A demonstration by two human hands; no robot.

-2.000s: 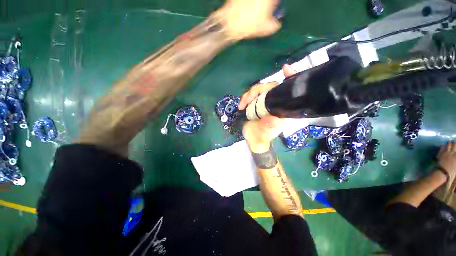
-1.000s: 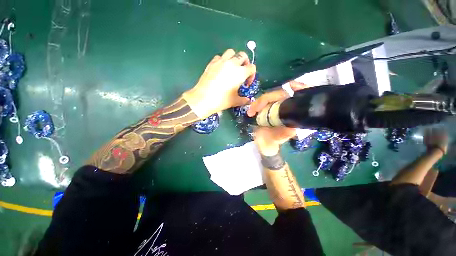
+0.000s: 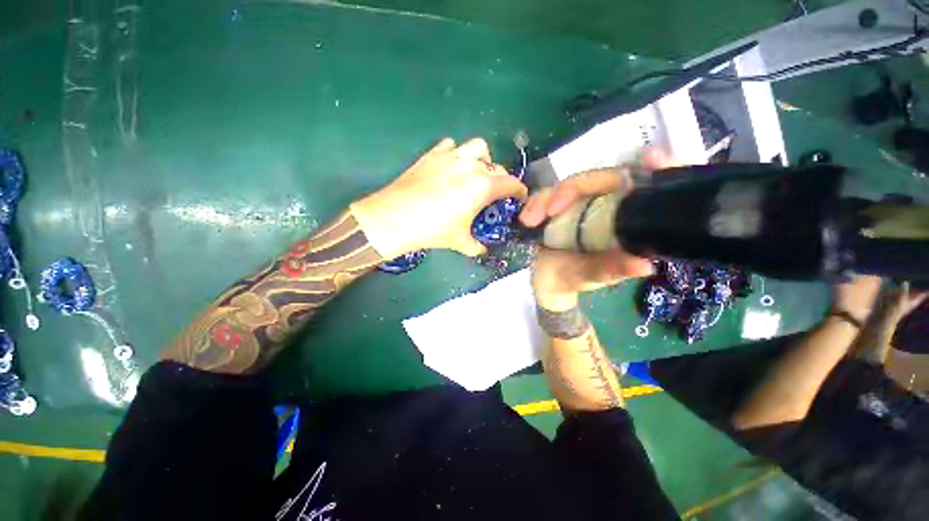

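My left hand (image 3: 448,198) holds a round blue patterned unit (image 3: 496,220) on the green bench; its pale cord with a small end piece sticks up behind it. My right hand (image 3: 586,229) grips the black power screwdriver (image 3: 728,219) around its pale taped nose. The screwdriver lies nearly level, its nose pointing left at the unit in my left hand; whether the tip touches it cannot be told. Another blue unit (image 3: 401,263) lies partly hidden below my left wrist.
White paper (image 3: 479,336) lies near the front edge. Units are heaped at right (image 3: 693,295) and far left (image 3: 8,244), with a single one (image 3: 67,286) beside them. The white feeder (image 3: 759,107) stands behind the screwdriver. Another person's arm (image 3: 795,371) is at right.
My left hand has come from the far side of the bench to the screwdriver nose with a unit. The screwdriver has shifted a little right, still in my right hand.
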